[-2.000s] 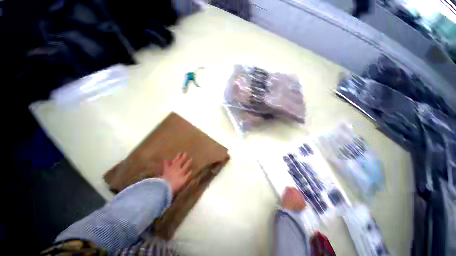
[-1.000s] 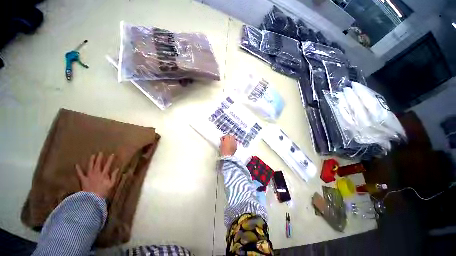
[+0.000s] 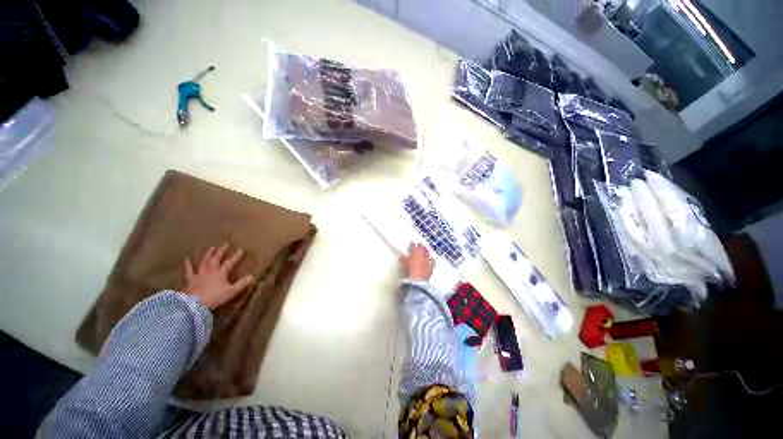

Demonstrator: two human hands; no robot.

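Observation:
A folded brown garment (image 3: 193,214) lies on the table at the left, its layered edges showing along its right side. My left hand (image 3: 216,279) rests palm down on it, fingers spread, holding nothing. My right hand (image 3: 418,261) is at the near-left edge of a flat stack of white printed garment bags (image 3: 429,225), fingers curled on the film; whether they pinch a bag is not clear.
Bagged brown garments (image 3: 343,103) lie at the back, with a teal air gun (image 3: 189,99) left of them. Bagged dark garments (image 3: 592,154) are at the right. A checked pouch (image 3: 472,309), phone (image 3: 507,343), pen (image 3: 514,414) and red dispenser (image 3: 596,326) lie near the front right.
The camera view has swung right since the earliest frame, then slightly back left. My left hand stays flat on the brown garment and my right hand stays at the printed bags' edge.

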